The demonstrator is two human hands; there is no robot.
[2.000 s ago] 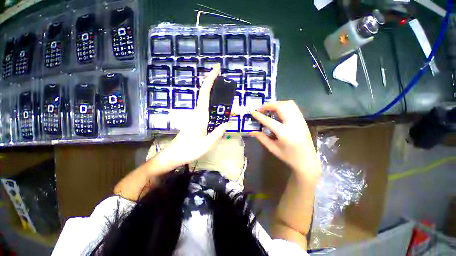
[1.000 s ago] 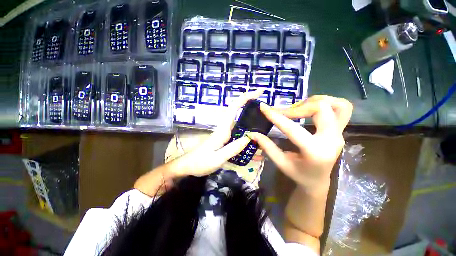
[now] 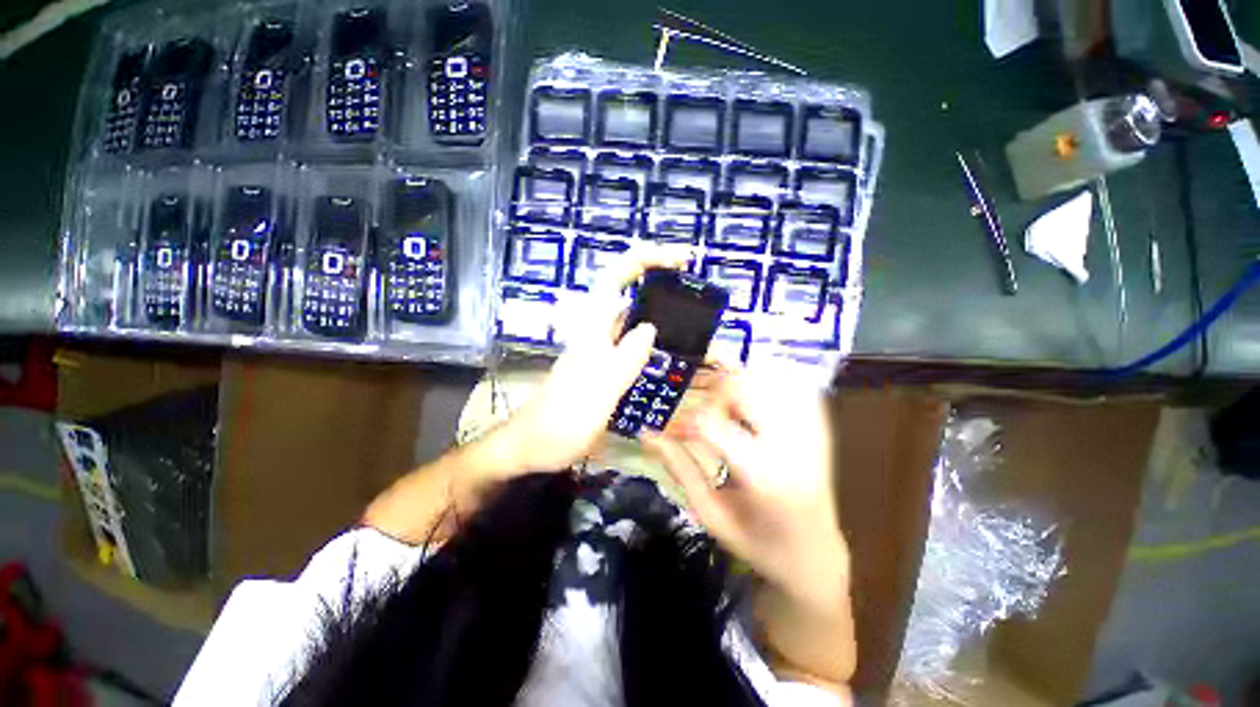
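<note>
A black bar-type mobile phone (image 3: pixel 680 315) is held tilted over the lower edge of the lens tray, its dark screen up and its pale-digit keypad towards me. My left hand (image 3: pixel 560 408) grips it from the left, thumb on the front beside the screen. My right hand (image 3: pixel 760 477) is at the phone's lower right edge, fingers bent and blurred; whether they grip it or hold something small is unclear. The clear lens tray (image 3: pixel 860 235) has rows of small square pockets with dark-edged pieces, partly hidden by my hands and the phone.
The phone tray (image 3: pixel 487 207) on the left holds two rows of black phones. Behind the lens tray lies a thin tool (image 3: pixel 732 44). On the right are a whitish bottle (image 3: pixel 1071 145), a white scrap (image 3: pixel 1061 235), tweezers (image 3: pixel 988 221) and a blue cable (image 3: pixel 1202 339). Below is a carton with crumpled film (image 3: pixel 988 553).
My right hand has moved from the screen end down to the phone's lower right edge, uncovering the screen. The phone now leans the other way, top to the right. The view has shifted against the bench.
</note>
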